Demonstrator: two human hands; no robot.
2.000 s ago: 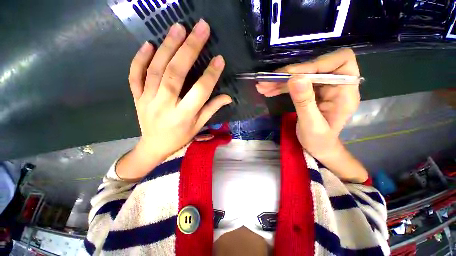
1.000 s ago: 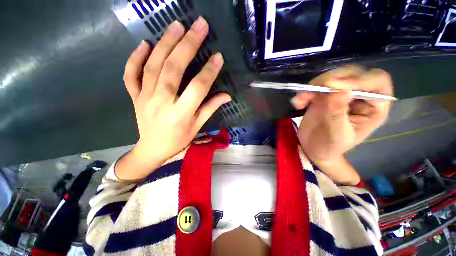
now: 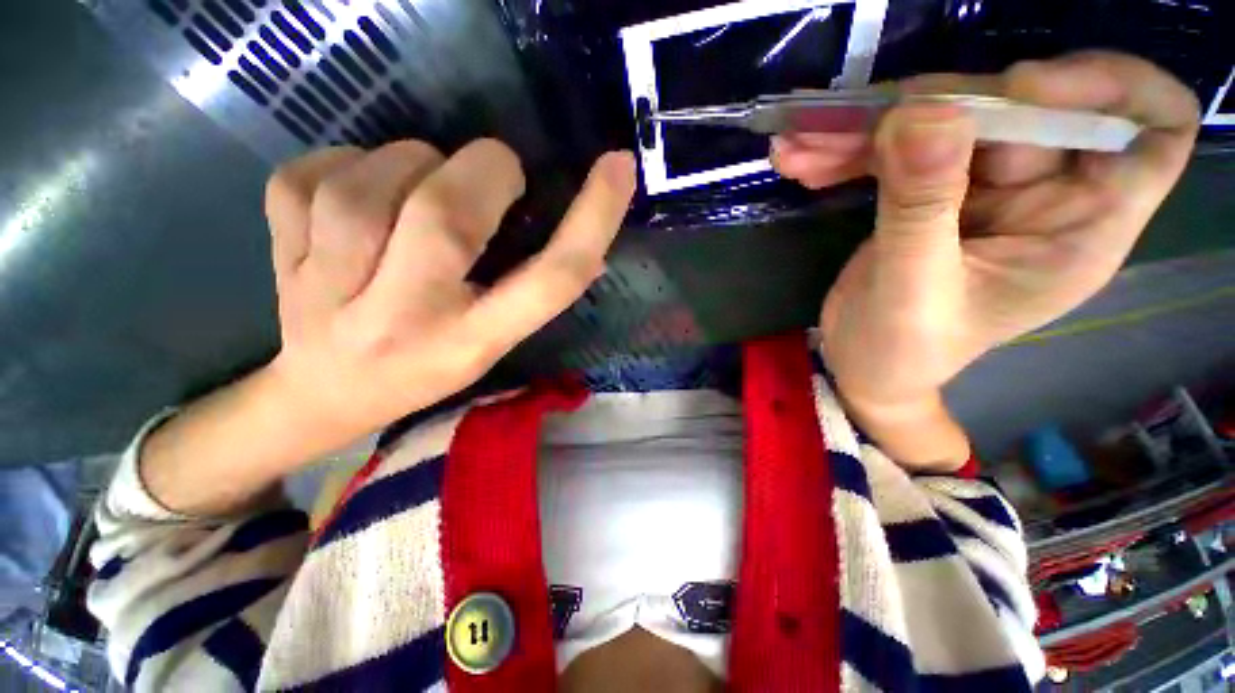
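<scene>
My right hand holds silver tweezers like a pen. The tweezer tips are at the dark slot in the left border of a white-bordered panel. Whether a small piece is at the tips cannot be told. The panel lies in a glossy black tray. My left hand is empty, with its index finger pointed at the panel's lower left corner and the other fingers curled. The carrier strip with rows of dark oblong marks lies on the bench, partly hidden under my left hand.
The dark green-grey bench extends left. Part of another white-bordered panel shows at the right edge. Below right are shelves with red items and a blue object. The grey floor shows beyond the bench.
My right hand has moved up, bringing the tweezer tips from above the carrier strip to the panel's slot. My left hand's fingers have curled, with the index finger moved towards the panel.
</scene>
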